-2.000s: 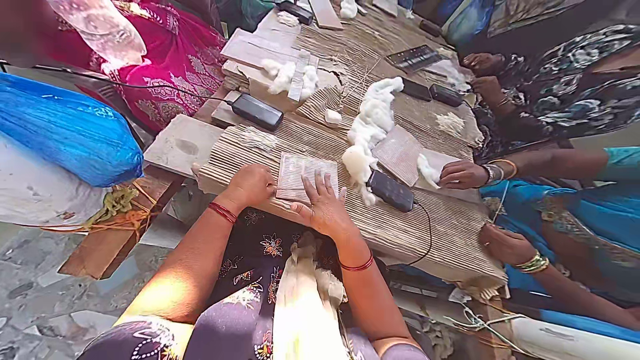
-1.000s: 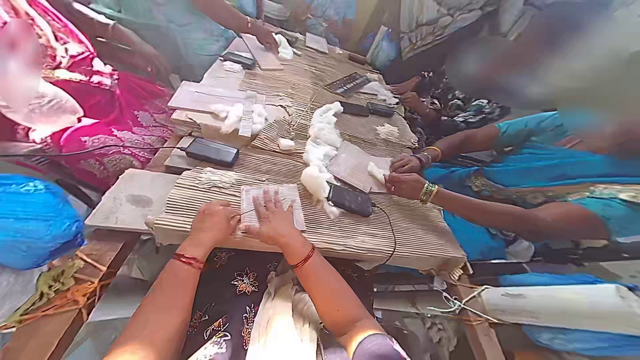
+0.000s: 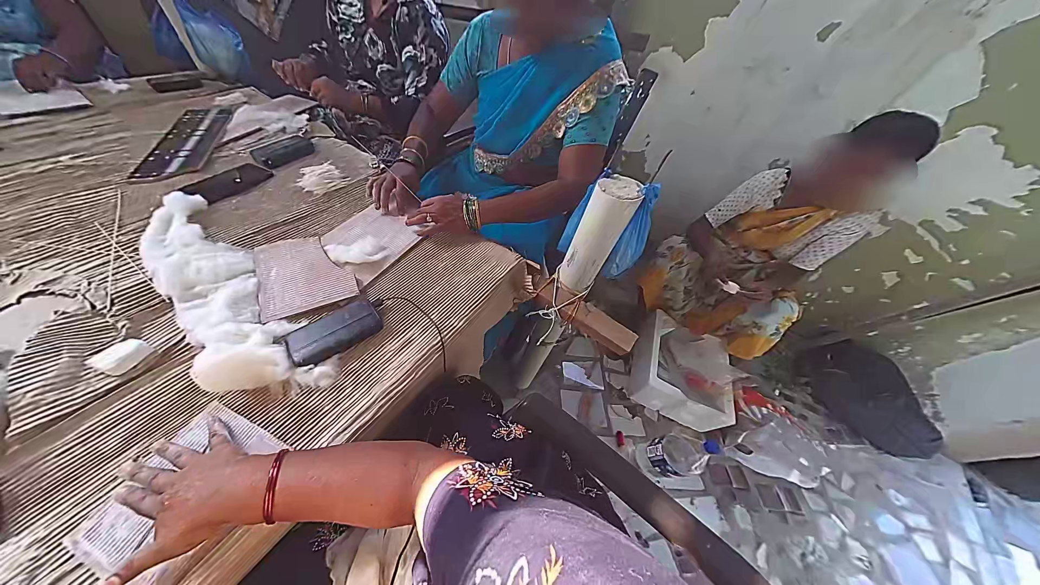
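My right hand (image 3: 191,491), with red bangles at the wrist, lies palm down and fingers spread on a pale ridged tile (image 3: 114,528) near the table's front edge. My left hand is outside the view. Beyond the tile stretches a long heap of white cotton wool (image 3: 199,276), and against it lie a dark oblong case (image 3: 334,332) and another ridged tile (image 3: 302,278). A small white piece (image 3: 120,357) rests to the left of the cotton.
The table has a corrugated cover (image 3: 422,317). A co-worker in blue (image 3: 520,146) works over a tile with cotton (image 3: 357,249) at the far edge. Past the corner stand a thick white roll (image 3: 600,231) and a white tub (image 3: 682,382); another person (image 3: 756,236) sits by the wall.
The view has swung far to the right, and my left hand, seen at the tile before, is out of frame. My right hand is still on the tile.
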